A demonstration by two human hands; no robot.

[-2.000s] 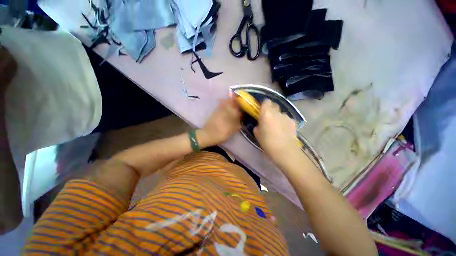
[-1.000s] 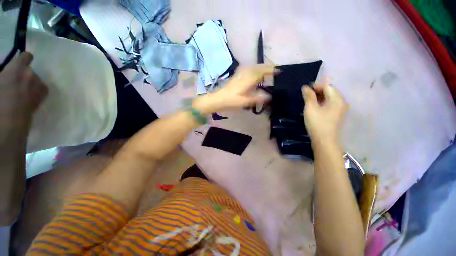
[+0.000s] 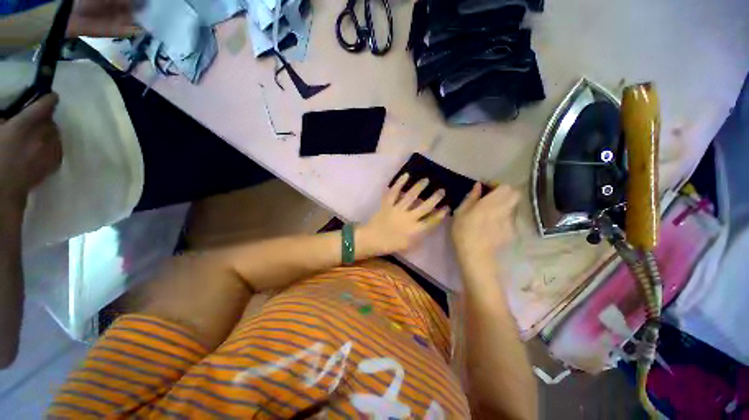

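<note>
A black fabric flap [image 3: 439, 179] lies flat on the table near its front edge. My left hand [image 3: 402, 217], with a green bracelet, presses on its left part with fingers spread. My right hand [image 3: 482, 215] is at its right end, thumb and fingers on or by the edge; it is slightly blurred, so a pinch is unclear. Another black flap [image 3: 342, 131] lies flat further up to the left. The iron [image 3: 587, 160] rests on the table right of my right hand, its wooden handle upward in view.
An overlapping row of dark flaps [image 3: 480, 61] lies at the far middle. Black shears [image 3: 365, 29] lie left of it. Pale blue pieces [image 3: 185, 37] and dark trimmings [image 3: 302, 84] are at the far left. Another person's hand [image 3: 33, 143] holds scissors. A pink-white pad [image 3: 665, 283] is at right.
The iron was first under my hands, then stood at the right. My hands have moved from the dark row to a flap at the front edge. The single flap at left appeared one second ago.
</note>
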